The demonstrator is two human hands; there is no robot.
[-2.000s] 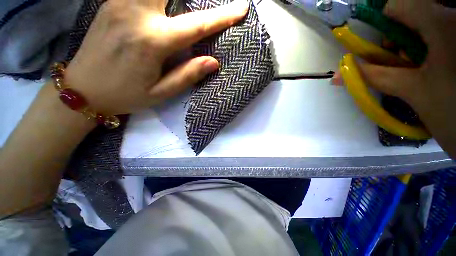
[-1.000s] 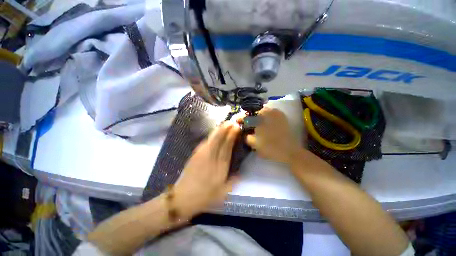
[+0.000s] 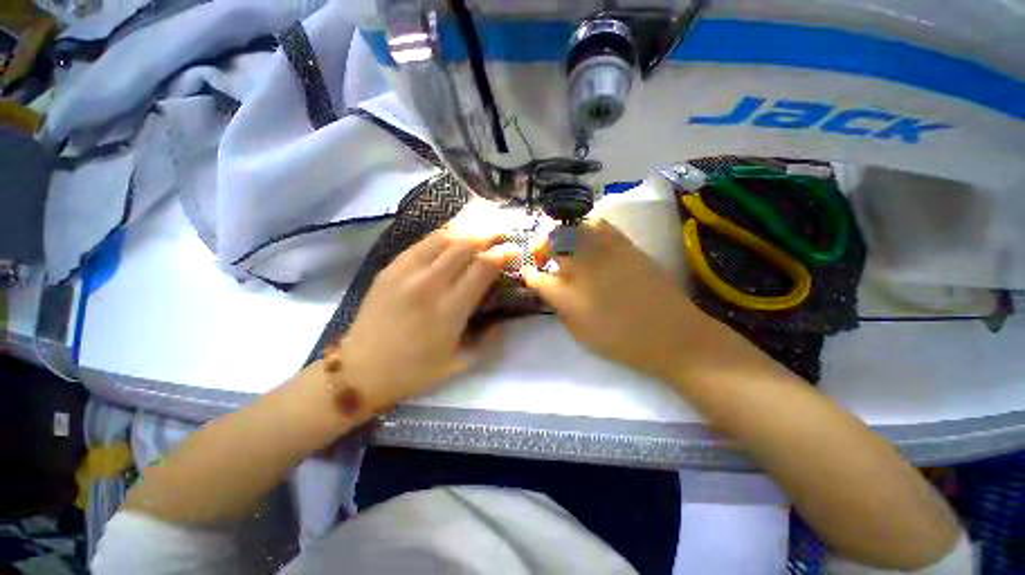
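Note:
Dark herringbone cloth (image 3: 418,210) lies on the white table and runs under both hands to the lit needle area of the white sewing machine (image 3: 787,96). My left hand (image 3: 422,309) lies flat on it, fingers slightly spread, fingertips left of the presser foot. My right hand (image 3: 613,294) is at the right of the foot, fingers bent together, fingertips on the cloth edge under the bright light. Glare and the fingers hide the needle point and the exact grip. Pale garment panels (image 3: 298,169) with dark seam edges lie behind and left of the left hand.
Scissors with yellow and green handles (image 3: 747,298) lie on dark cloth scraps (image 3: 731,219) right of the needle. A grey measuring strip (image 3: 540,436) edges the table front. Pale strips tied with yellow (image 3: 107,466) hang lower left. Blue baskets (image 3: 998,505) show at lower right.
The scissors, in my right hand two seconds ago, now lie on the scraps. Both hands have come to the needle area. Since one second ago, my left hand has shifted slightly over the cloth.

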